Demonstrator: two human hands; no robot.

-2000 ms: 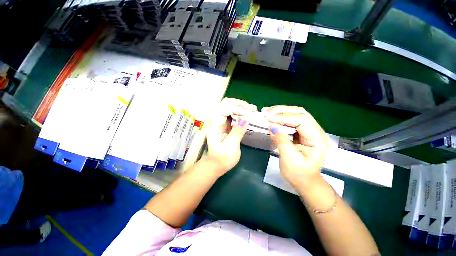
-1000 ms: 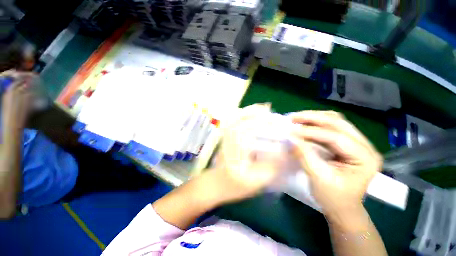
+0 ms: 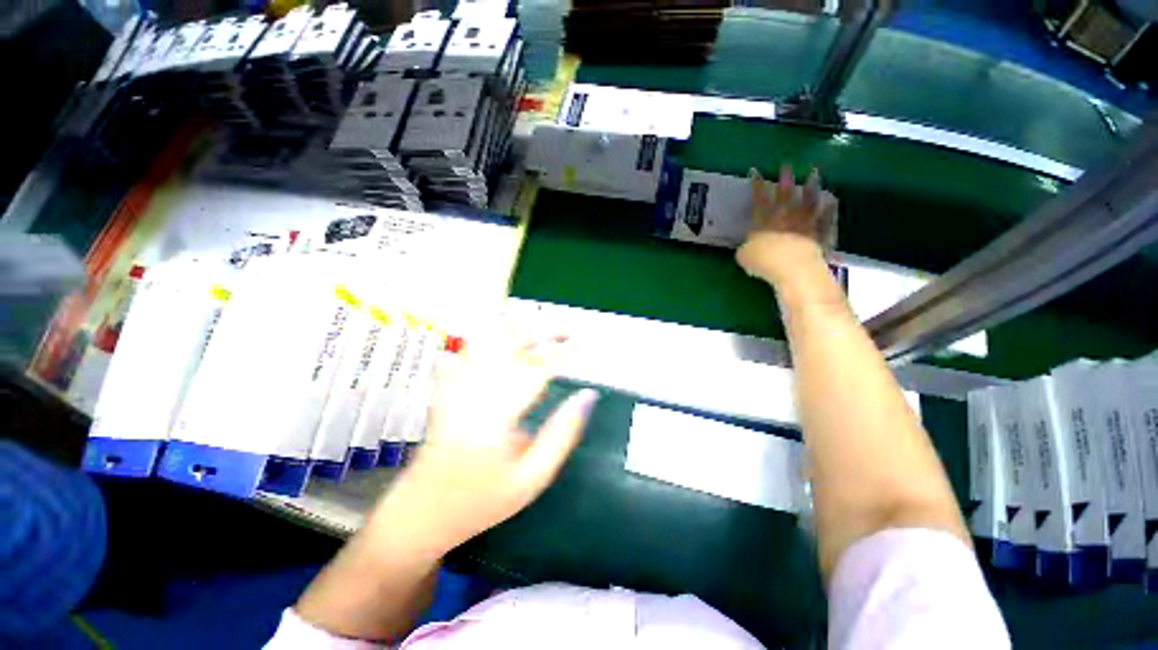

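Note:
My right hand [image 3: 785,229] reaches over the green belt, fingers spread on top of a white carton [image 3: 718,207] with a blue end at its left. Whether the fingers grip it cannot be told. My left hand [image 3: 502,425] is open and empty, fingers apart, just right of an overlapping row of white cartons [image 3: 260,381] with blue ends and hang tabs. A white card [image 3: 714,457] lies flat on the dark green bench between my arms.
Tall stacks of grey-black inserts [image 3: 413,127] stand at upper left on the poster table. More cartons lie on the belt [image 3: 610,267]. A metal post [image 3: 1016,273] slants at right above another carton row [image 3: 1067,470]. A white strip [image 3: 673,358] edges the belt. A blue sleeve [image 3: 45,527] shows at left.
My hands have parted. The right reached forward to the belt carton, and the left opened near the carton row. The small white thing between them is gone from the hands. Belt cartons moved left.

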